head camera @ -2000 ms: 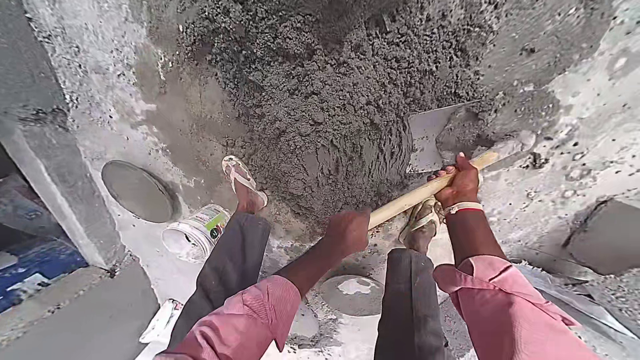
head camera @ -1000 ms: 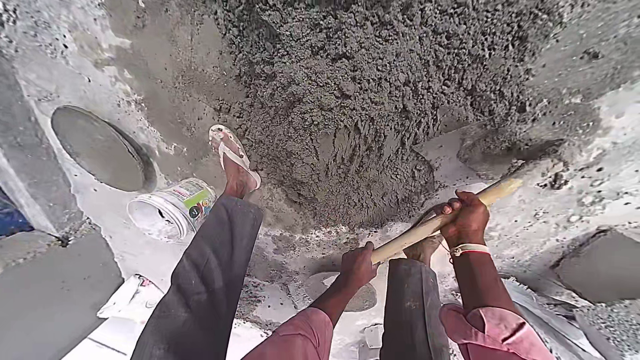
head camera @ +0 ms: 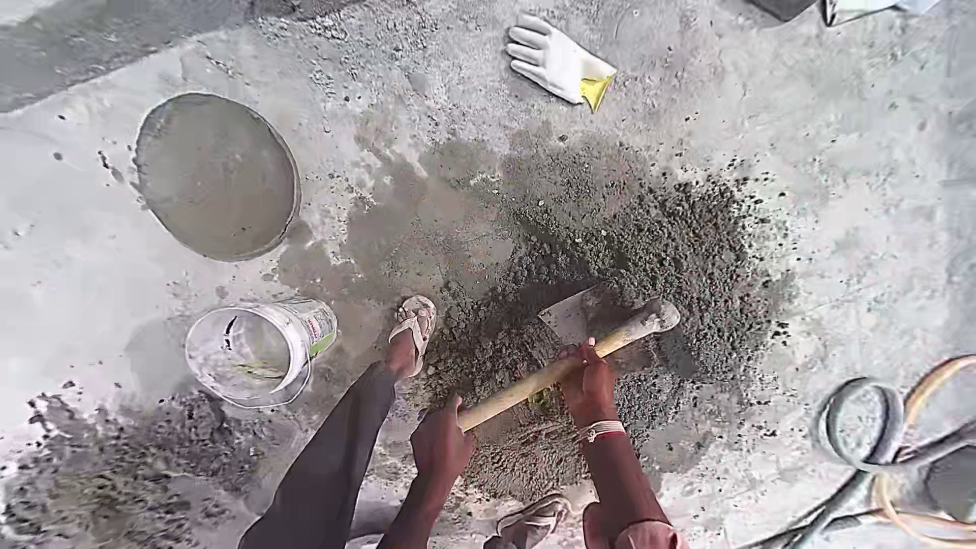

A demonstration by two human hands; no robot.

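A hoe with a wooden handle (head camera: 518, 390) slants across the middle of the view. My left hand (head camera: 444, 442) is closed around the lower end of its handle. Farther up, close to the blade, my right hand (head camera: 589, 381) grips the same handle; a pale band circles that wrist. The flat metal blade (head camera: 568, 314) lies against a heap of dark wet mortar (head camera: 671, 252) and is partly buried in it. My feet, in sandals, stand at the near edge of the mortar.
A white plastic bucket (head camera: 244, 354) with a wire handle stands left of my foot. Beyond it lies a round pan of grey liquid (head camera: 219, 177). A white work glove (head camera: 553, 57) rests on the concrete floor at the top. Coiled hoses (head camera: 862, 457) lie at the lower right.
The view has shifted strongly, bringing the glove and hoses into sight. The hoe's blade, beside the mortar two seconds ago, now lies in it. Both hands have kept hold of the handle.
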